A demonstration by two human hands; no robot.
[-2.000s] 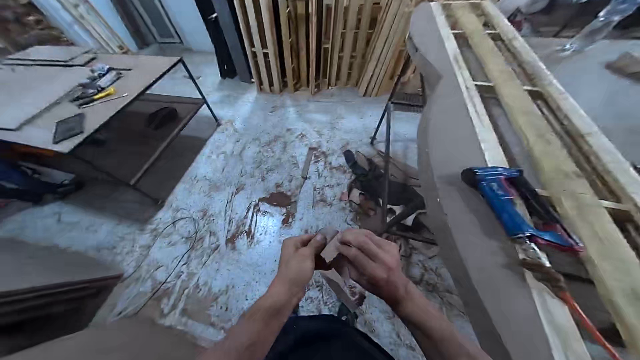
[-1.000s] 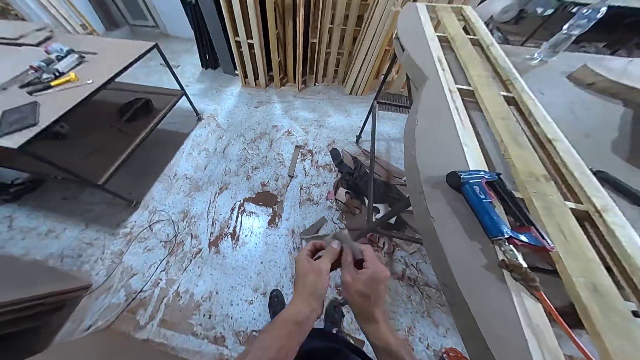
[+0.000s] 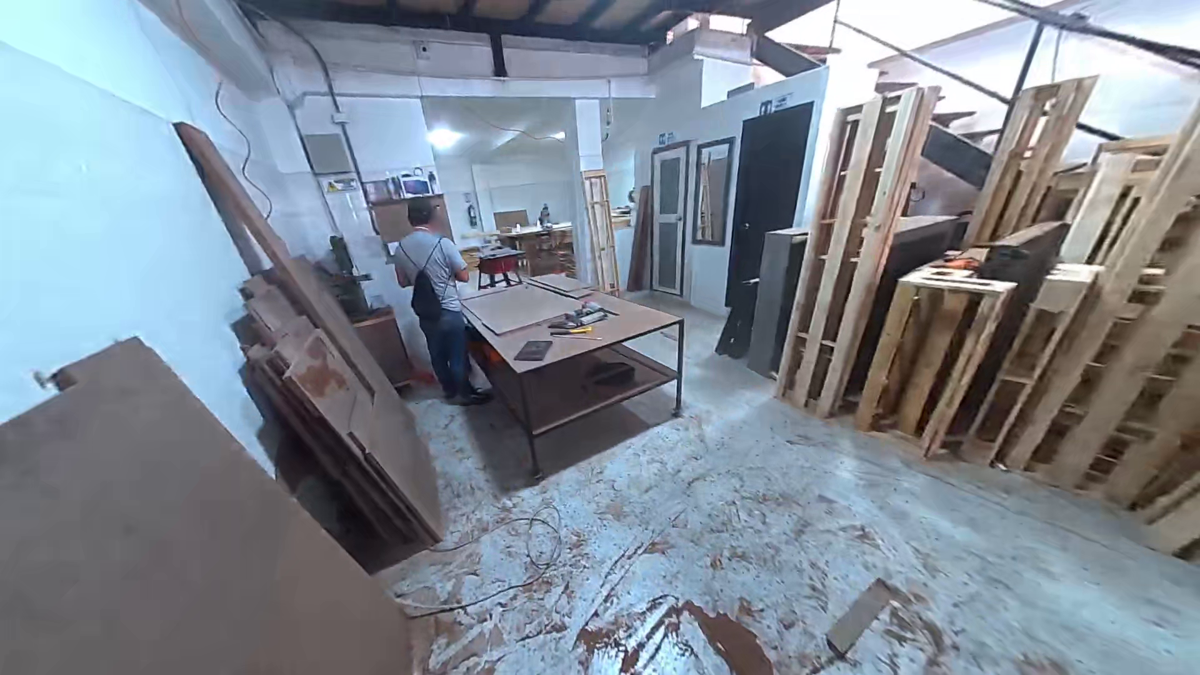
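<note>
Neither my left hand nor my right hand shows in the head view now, so what they hold is hidden. Ahead stands a metal-framed worktable (image 3: 614,330) with a flat board (image 3: 521,307) on its top. Near the table's front lie a yellow-handled tool (image 3: 574,331), several other hand tools and a dark flat object (image 3: 533,351). A small strip of board (image 3: 861,616) lies on the littered floor at the lower right.
A person (image 3: 431,291) stands with their back to me left of the table. Large boards (image 3: 328,375) lean on the left wall, another (image 3: 178,544) nearer. Wooden frames (image 3: 853,253) stand at the right. A thin cable (image 3: 539,544) loops over the floor.
The view has swung up and left by a large amount. My two hands, which were together at a small piece, and the bench with the blue tool have gone out of view.
</note>
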